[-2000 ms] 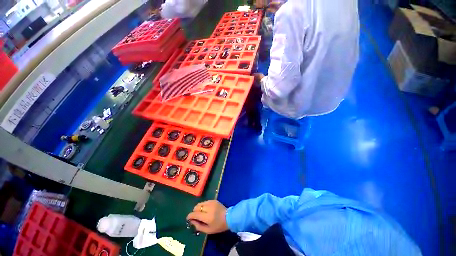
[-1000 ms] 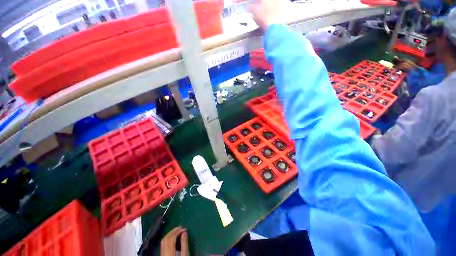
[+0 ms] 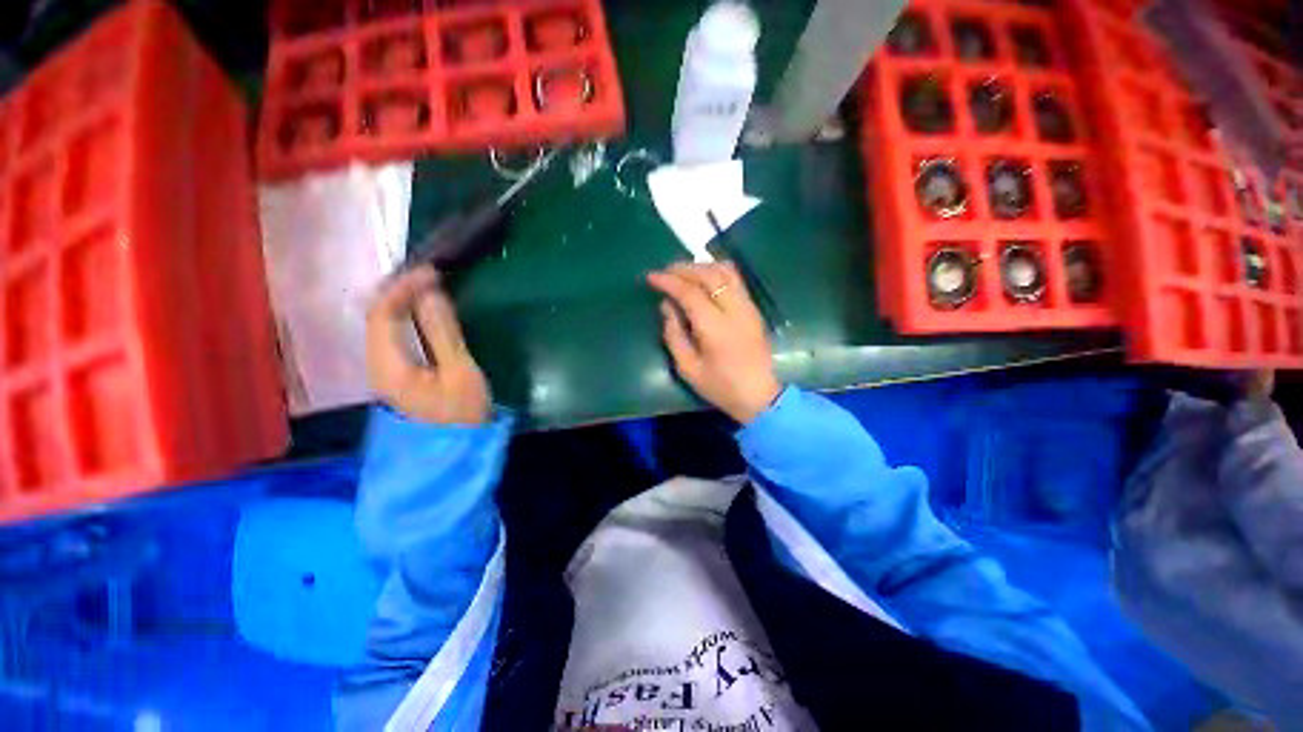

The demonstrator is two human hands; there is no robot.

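My left hand [image 3: 426,350] is at the rear end of a thick black screwdriver [image 3: 465,239], whose thin silver shaft points up and right. Blur hides whether the fingers grip it. My right hand [image 3: 719,336] is over the bench, palm down with bent fingers and a ring on one. A slim black tool [image 3: 747,272], perhaps tweezers, slants beside its fingers; I cannot tell if it is held or lies on the mat. A white crumpled cloth [image 3: 700,205] is just beyond the right fingers.
A white bottle [image 3: 715,86] is behind the cloth. Thin rings lie near a red tray [image 3: 436,86]. Whitish sheets [image 3: 336,279] and stacked red trays [image 3: 136,272] are at left. A red tray of round watch parts [image 3: 986,172] is at right, near a grey support [image 3: 840,65] and another person's sleeve [image 3: 1215,529].
The view has swung down to the bench before me. My raised right arm has come down beside the cloth. My left hand is now at the screwdriver, and the slim black tool now shows.
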